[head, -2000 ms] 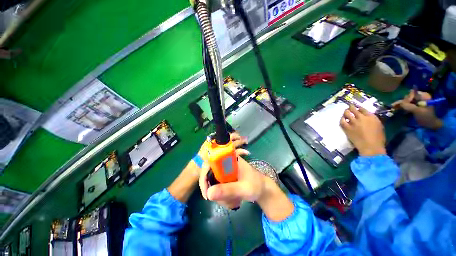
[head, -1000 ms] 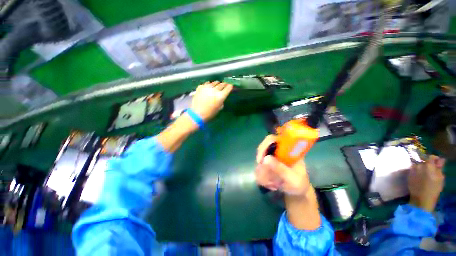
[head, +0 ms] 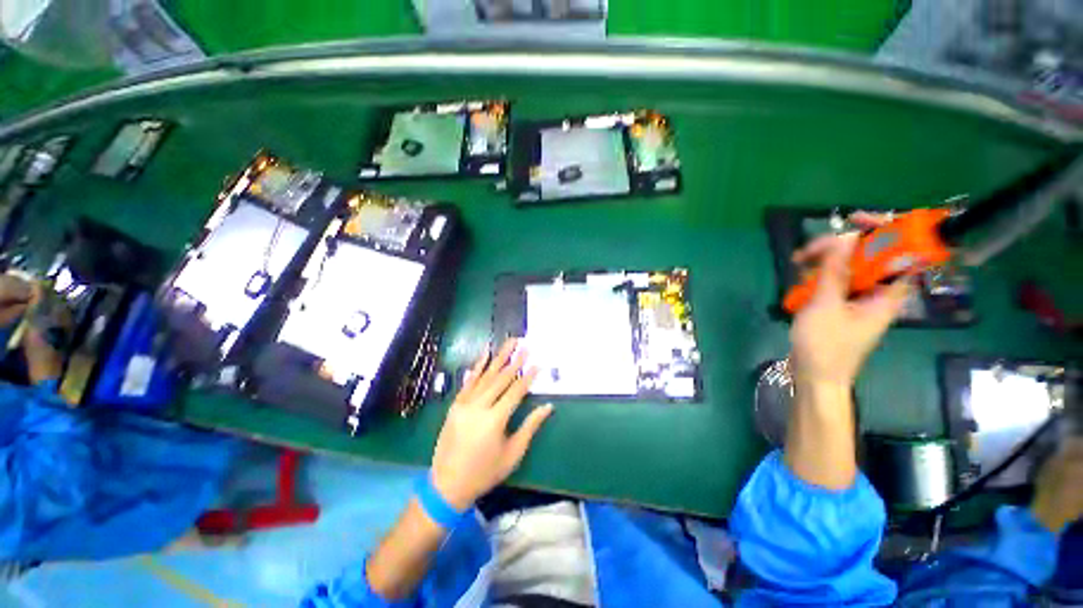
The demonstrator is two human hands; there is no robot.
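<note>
A tablet assembly lies flat on the green mat in front of me, its board end with gold-orange patches to the right. My left hand, with a blue wrist strap, rests its spread fingertips on the tablet's lower left edge. My right hand holds the orange electric screwdriver to the right, above another tablet assembly that it partly hides. The driver lies nearly level, its cable running to the upper right. The round screw tray is partly hidden beside my right wrist.
Two stacks of tablets stand at left. Two more tablets lie along the back. A silver spool sits at lower right, near another tablet. A person's hand is at the right edge; another person works at far left.
The view has turned left. A tablet assembly now lies in front of me with my left hand on its edge; earlier that hand reached to the back row. My right hand still holds the screwdriver, now tilted level.
</note>
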